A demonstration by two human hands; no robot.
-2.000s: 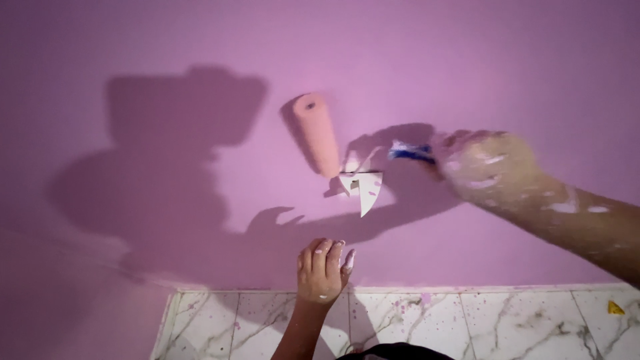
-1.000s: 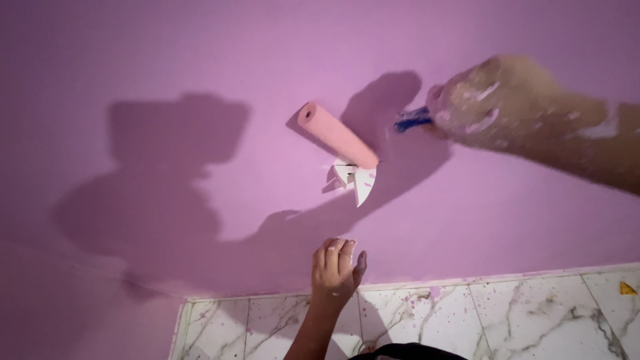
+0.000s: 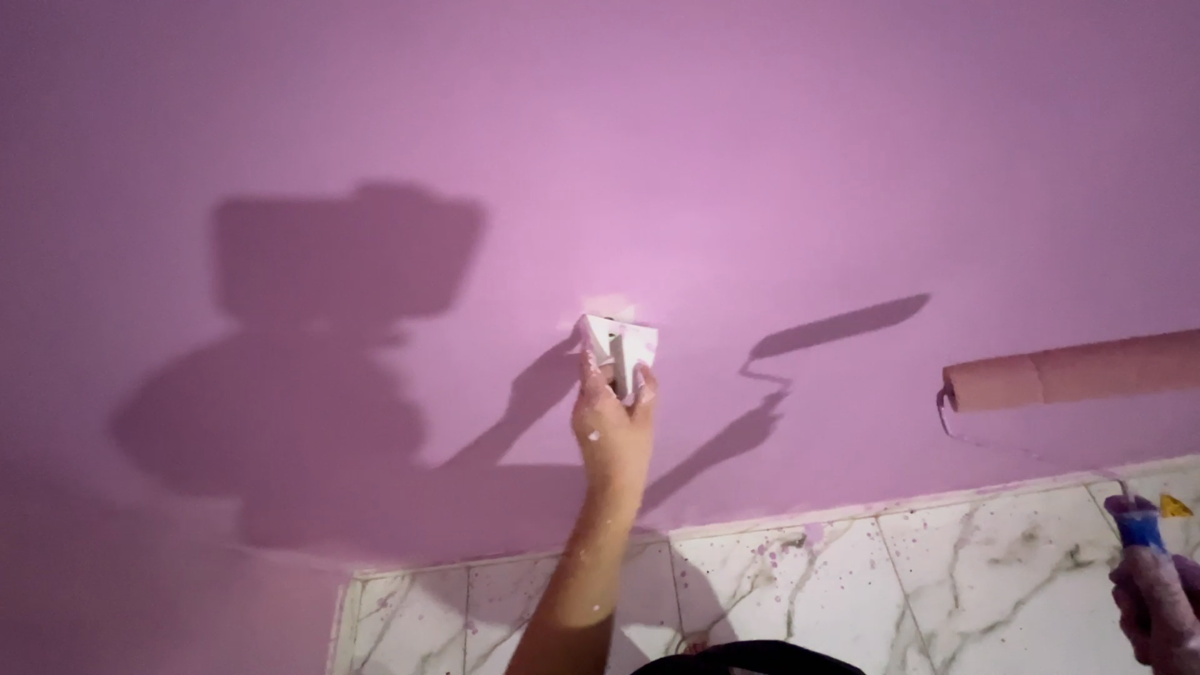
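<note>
My left hand [image 3: 614, 422] reaches up to the purple wall, its fingers and thumb around a white plastic piece [image 3: 640, 349], which looks like a loose cover plate of a wall fitting. A small pale unpainted patch [image 3: 607, 306] shows on the wall just above it. At the right edge my right hand [image 3: 1161, 595] grips the blue handle [image 3: 1136, 525] of a paint roller. The roller's pink sleeve [image 3: 1069, 370] lies sideways in front of the wall, above that hand. Paint spots mark both hands.
White marble-look floor tiles [image 3: 797, 600] with purple spatters run along the foot of the purple wall [image 3: 750, 187]. A small yellow piece [image 3: 1175, 506] lies on the floor near the roller handle. Shadows of the head, arms and roller fall on the wall.
My left hand has risen from low on the wall to the white piece and taken hold of it. My right hand has moved down and right with the roller, away from the white piece.
</note>
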